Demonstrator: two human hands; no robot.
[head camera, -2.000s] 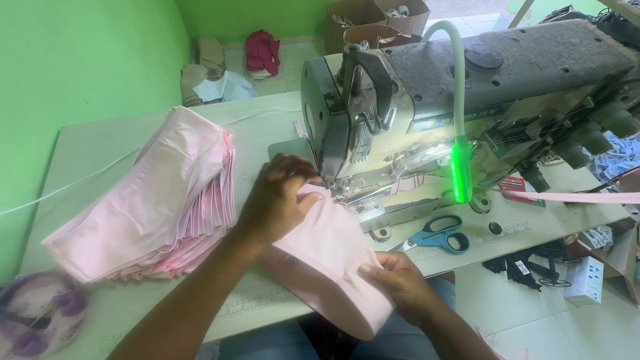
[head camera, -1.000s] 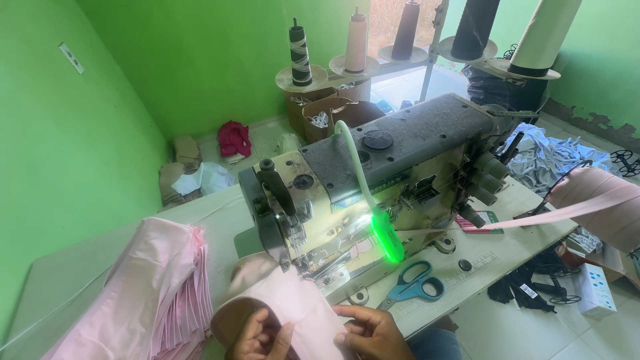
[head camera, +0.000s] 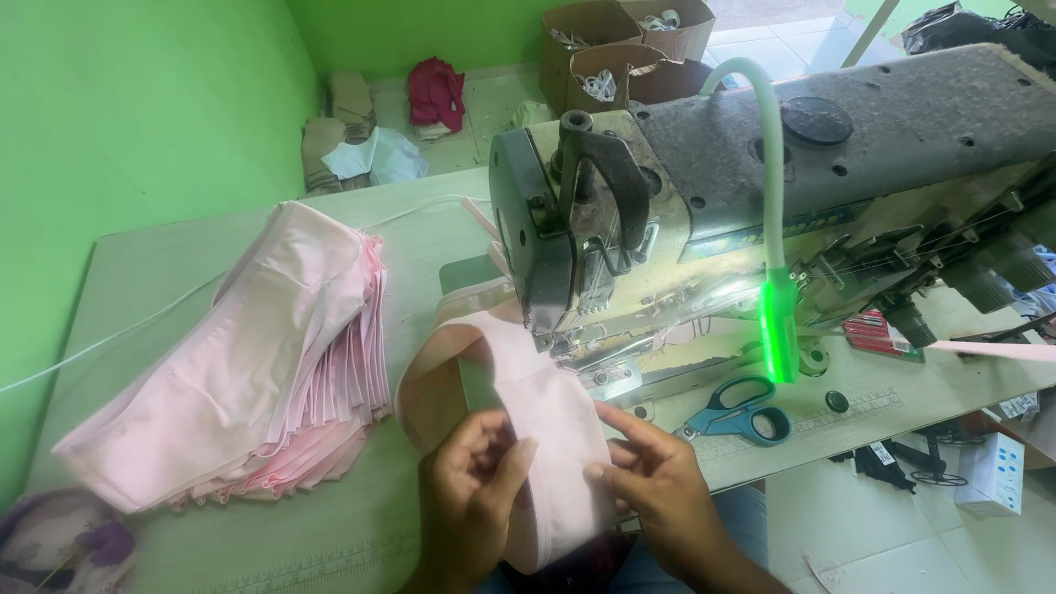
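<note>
A looped pink fabric piece (head camera: 561, 445) lies in front of the sewing machine (head camera: 594, 214), its upper part at the needle and presser foot area. My left hand (head camera: 474, 478) pinches the band's left edge between thumb and fingers. On the opposite edge, my right hand (head camera: 660, 487) grips the same fabric with thumb on top. A strip of pink binding (head camera: 982, 348) runs in from the right side of the machine. Left of the machine, a stack of pink fabric pieces (head camera: 256, 363) rests on the table. The exact needle position is hard to make out.
Blue-handled scissors (head camera: 747, 421) lie on the table right of my right hand, near a small black disc (head camera: 836, 402). A lamp (head camera: 777, 330) with a green glow hangs before the machine. A purple-edged object (head camera: 70, 544) sits at lower left; cardboard boxes (head camera: 590, 41) stand behind.
My left hand, up by the needle area two seconds ago, is now lower on the fabric. Since one second ago the view has tilted down, and the loop lies spread at the machine.
</note>
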